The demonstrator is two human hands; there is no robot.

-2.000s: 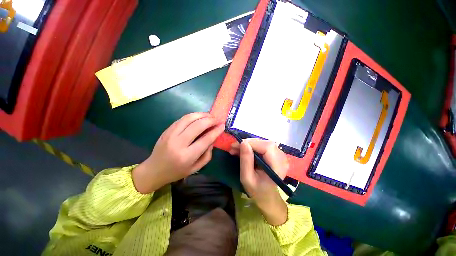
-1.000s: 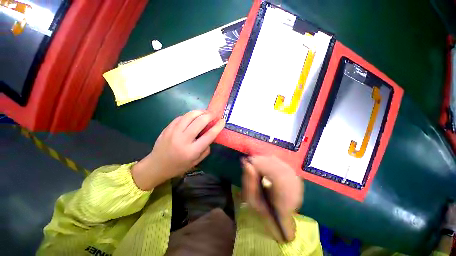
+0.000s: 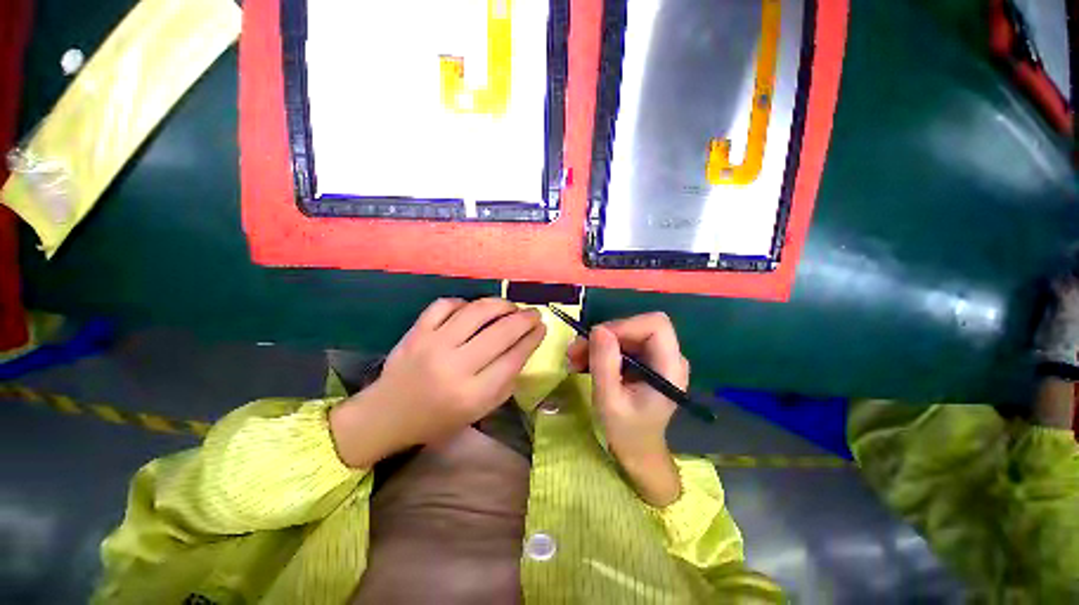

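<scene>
My right hand (image 3: 635, 376) holds black tweezers (image 3: 663, 384), their tip at a pale yellow liner strip (image 3: 544, 356) with a black patch (image 3: 542, 293) at the table edge. My left hand (image 3: 451, 375) rests its fingers on the strip's left side; whether it pinches the strip is hidden. Beyond the hands lies a red foam tray (image 3: 402, 251) with two display modules, the left module (image 3: 391, 130) and the right module (image 3: 663, 142). Each has a black border and an orange-yellow J-shaped flex cable. Any small piece at the tweezer tip is too small to tell.
A long cream liner sheet (image 3: 130, 95) lies at left, with a white scrap (image 3: 72, 60) beside it. Red foam edges show at the far left, and another tray (image 3: 1032, 62) at the upper right. A person's yellow sleeve (image 3: 964, 479) is at the right.
The view has turned, so the tray now appears straighter and higher. Both hands have left the tray's lower edge for the yellow strip, which now shows. The tweezer tip now points at the strip's black patch.
</scene>
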